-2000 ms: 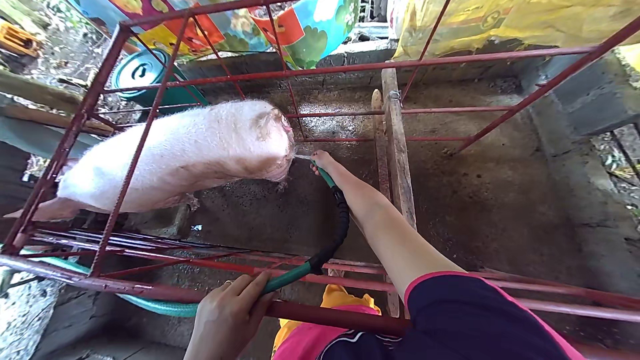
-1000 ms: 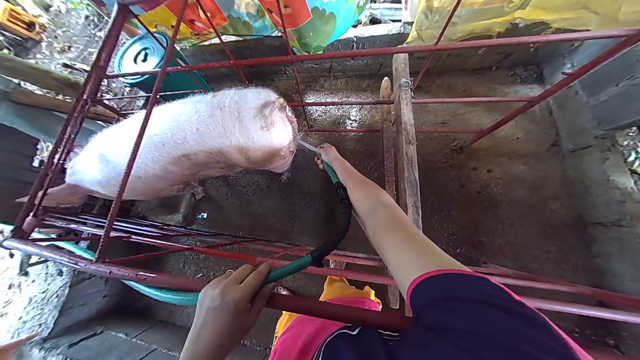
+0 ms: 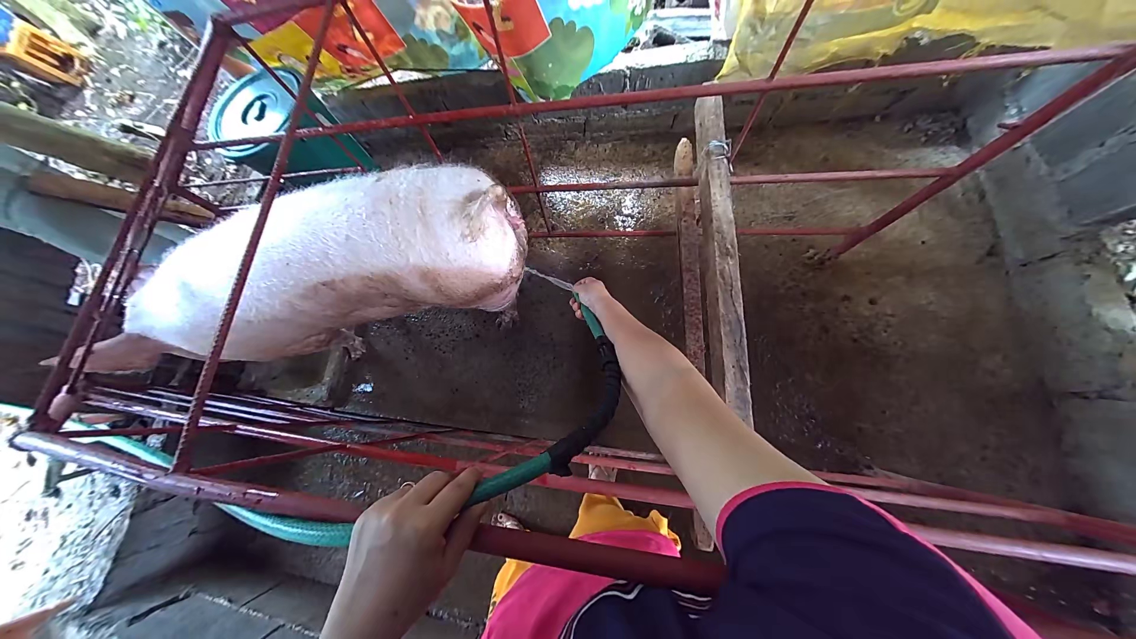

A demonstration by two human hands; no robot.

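Note:
My right hand (image 3: 590, 296) grips the end of a green garden hose (image 3: 513, 479), and a thin stream of water runs from it toward the hindquarters of a pale pig (image 3: 355, 248). A stretch of the hose is wrapped in black material. My left hand (image 3: 413, 532) is closed over the hose at the top red metal rail (image 3: 586, 552) of the pen. The pig stands inside the red barred pen with its rear toward my right hand and its head at the left end, partly behind the bars.
Two upright wooden boards (image 3: 723, 257) cross the pen right of the pig. Wet concrete floor (image 3: 887, 355) lies beneath. A green lidded container (image 3: 257, 111) stands outside the bars at upper left; colourful printed sheeting (image 3: 568, 44) and yellow sheeting (image 3: 887, 40) hang behind. A concrete block wall borders the right.

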